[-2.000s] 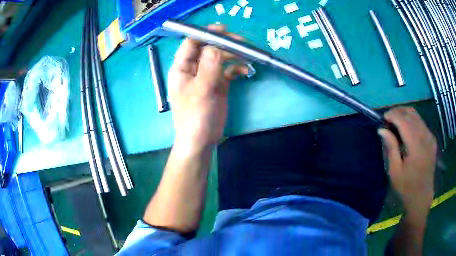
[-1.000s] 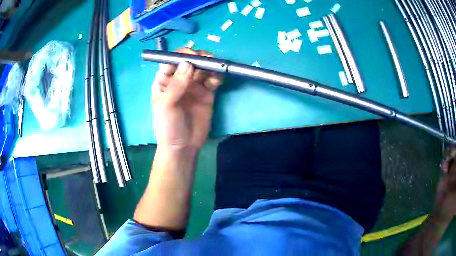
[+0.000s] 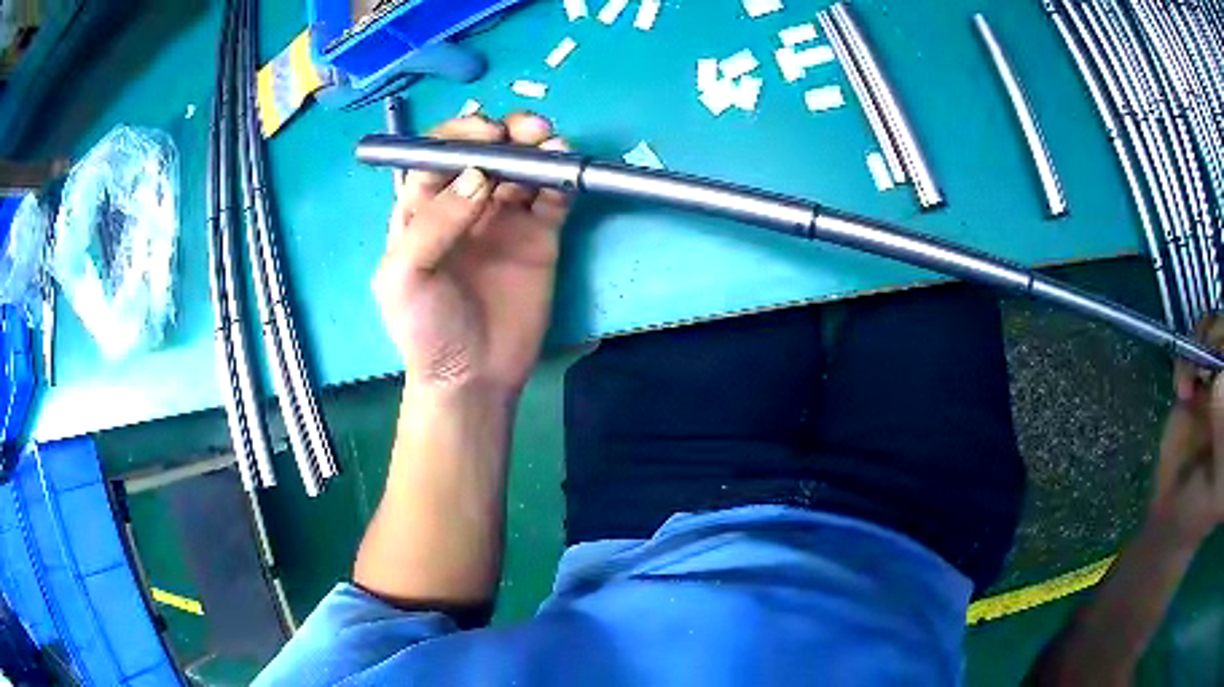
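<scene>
A long jointed metal pole [image 3: 698,196] with dark rings at its joints slopes from upper left down to the right, above the bench edge and my lap. My left hand [image 3: 473,248] is shut on its thicker left end, with the open end sticking out past the fingers. My right hand [image 3: 1199,427], cut off by the right edge of the picture, is at the thin right end and holds it. Small white pieces [image 3: 729,83] lie scattered on the green bench [image 3: 698,275] beyond the pole.
A blue parts bin [image 3: 403,43] is at the far edge. Long poles [image 3: 283,329] overhang the bench at left, beside a crumpled clear bag [image 3: 118,248]. Short tubes [image 3: 887,114] and a single tube [image 3: 1023,118] lie at right, before a tube bundle [image 3: 1141,148]. Blue crates [image 3: 81,564] stand lower left.
The pole has swung flatter and now shows several ringed sections. My right hand has moved right to the picture's edge. My left hand has moved left, to the pole's end.
</scene>
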